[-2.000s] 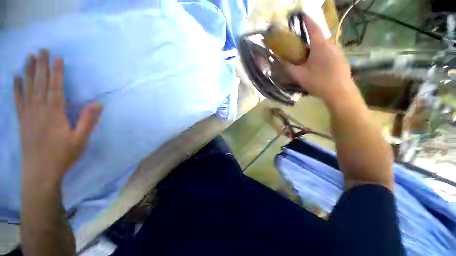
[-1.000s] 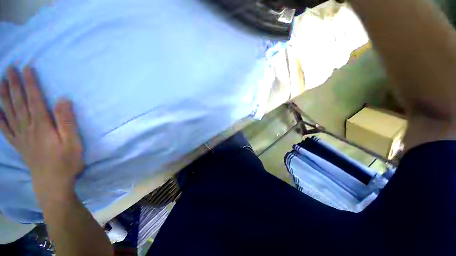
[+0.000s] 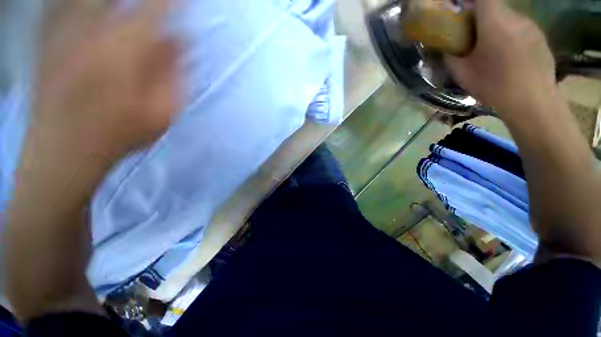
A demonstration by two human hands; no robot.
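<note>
A light-blue garment (image 3: 230,118) lies spread on the cream padded board (image 3: 247,187), with creases and a patterned trim band (image 3: 321,104) at its right edge. My right hand (image 3: 507,62) grips the tan handle of the silver steam iron (image 3: 418,66), which is at the upper right, beyond the garment's right edge. My left hand (image 3: 109,82) is blurred and large at the upper left, over the garment. Its fingers are too blurred to tell whether it holds cloth.
Blue and navy garments (image 3: 481,181) with striped edges hang in a row at the right. The greenish floor (image 3: 389,145) shows between them and the board. Loose items lie below, at the lower right and lower left.
The iron has moved right, off the garment, and shows whole handle and body again. My left hand has risen and come nearer the camera. The garment has shifted and shows more creases.
</note>
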